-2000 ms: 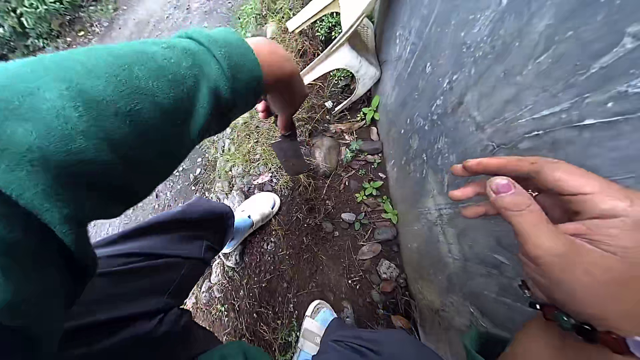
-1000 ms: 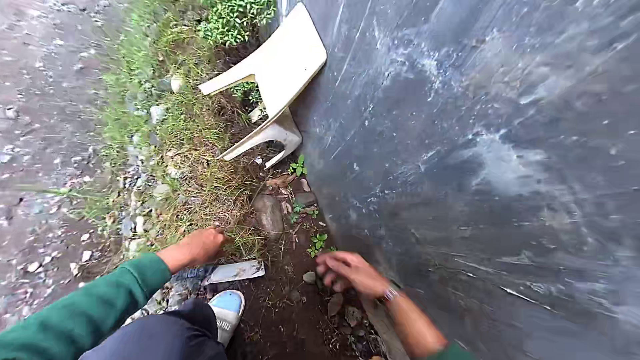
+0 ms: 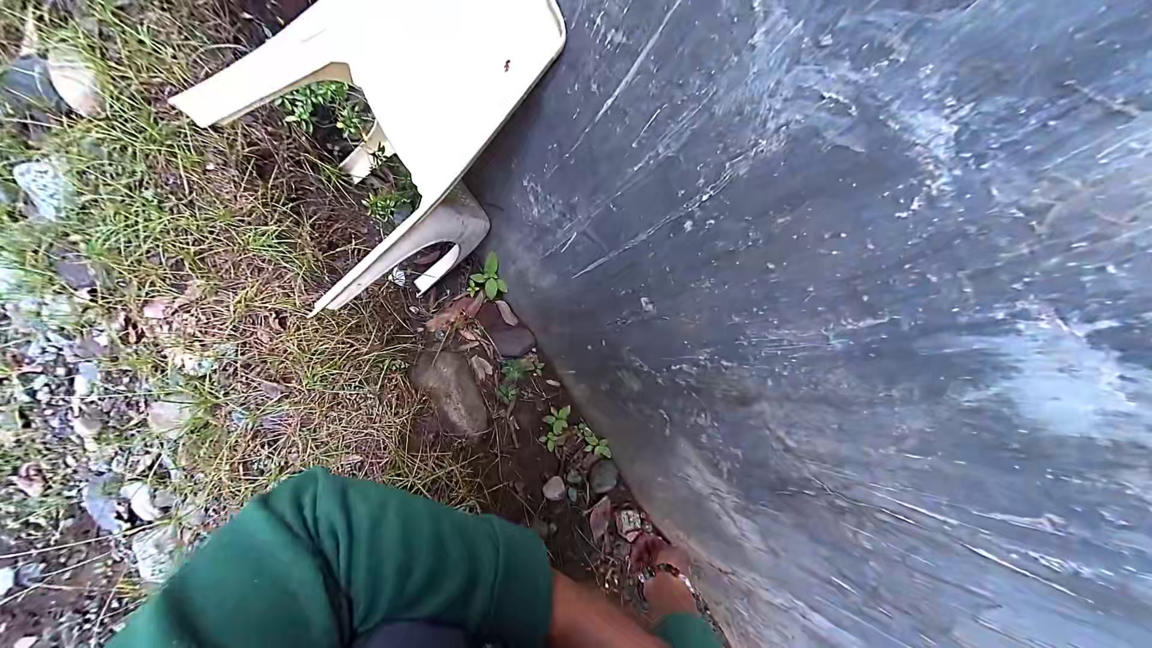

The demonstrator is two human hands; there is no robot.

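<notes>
My right hand (image 3: 655, 553), with a beaded bracelet at its wrist, is low in the view at the foot of the grey wall (image 3: 810, 315). It reaches down beside small stones (image 3: 628, 522); its fingers are blurred, and whether they hold anything cannot be told. My left arm in a green sleeve (image 3: 423, 549) crosses the bottom of the view toward the right, and its bare forearm (image 3: 594, 616) runs out at the lower edge. My left hand is out of view. The flat-bladed hand tool seen earlier does not show.
A white plastic chair (image 3: 441, 81) lies tipped against the wall. Below it are a large rounded stone (image 3: 454, 391), a dark stone (image 3: 508, 333) and small leafy plants (image 3: 558, 427) along the wall's base. Dry grass (image 3: 333, 387) and gravel (image 3: 81, 378) spread to the left.
The left hand, earlier holding a flat-bladed tool on the left, has left the view as its arm came across to the right. My right hand has moved down to the wall's foot.
</notes>
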